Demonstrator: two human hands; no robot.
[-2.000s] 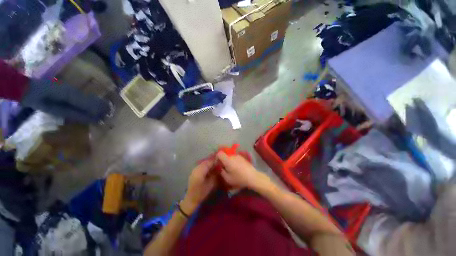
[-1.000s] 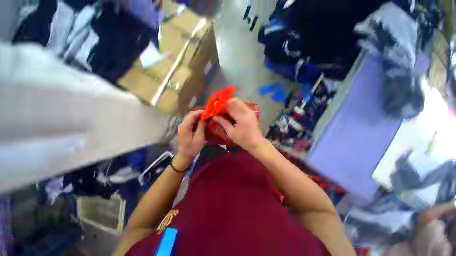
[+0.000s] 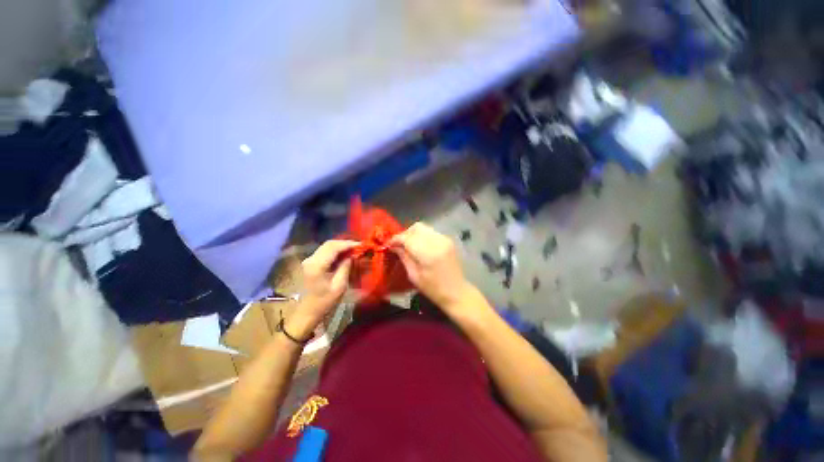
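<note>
A shiny red plastic bag (image 3: 379, 275), a small bundle gathered at its top, hangs between my two hands in front of my body. My left hand (image 3: 328, 278) pinches its gathered neck from the left side with the fingertips. My right hand (image 3: 428, 262) pinches the neck from the right side. The two hands are a little apart. The picture is blurred, and what is inside the bag cannot be seen.
A pale blue-purple cloth-covered table (image 3: 235, 99) stands ahead and to the left. A cardboard box (image 3: 194, 365) and dark and white cloth are at the left. Scraps lie on the floor (image 3: 578, 262) at the right, with more cloth piles beyond.
The view has turned from the floor, red baskets and box to the blue-purple table, now ahead. Both hands keep hold of the red bag, with their fingertips at its neck.
</note>
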